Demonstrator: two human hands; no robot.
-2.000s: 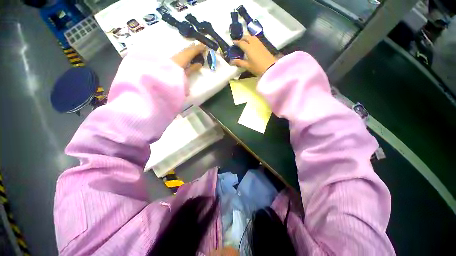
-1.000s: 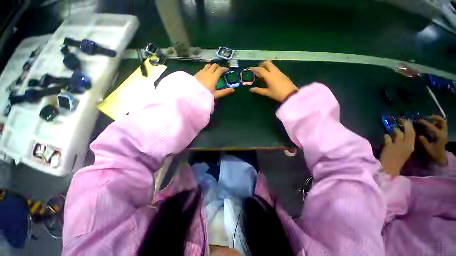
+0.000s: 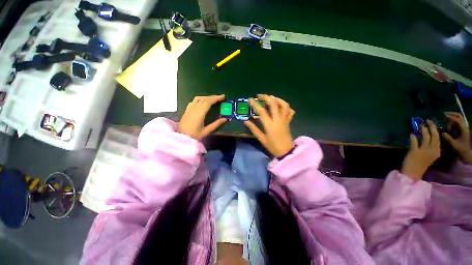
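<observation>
Three smartwatch heads without full straps lie side by side in a row on the dark green mat near the bench edge. The left watch (image 3: 226, 108) and middle watch (image 3: 242, 107) show lit green screens. The right watch (image 3: 257, 107) is partly hidden under fingers. My left hand (image 3: 199, 117) grips the row's left end, index finger above and thumb below. My right hand (image 3: 274, 123) has its fingers over the right watch and its thumb at the lower edge.
A white tray (image 3: 98, 106) with strapped watches stands at left, an empty tray (image 3: 111, 165) below it. Yellow paper (image 3: 135, 72), a white sheet (image 3: 161, 89), a yellow pen (image 3: 226, 59) and a watch on the rail (image 3: 257, 31) lie beyond. Another person's hands (image 3: 424, 150) work at right.
My hands went from the white tray to the mat, then drew the watch row nearer the bench edge. The yellow pen and white sheet now show. My right fingers now overlap the right watch.
</observation>
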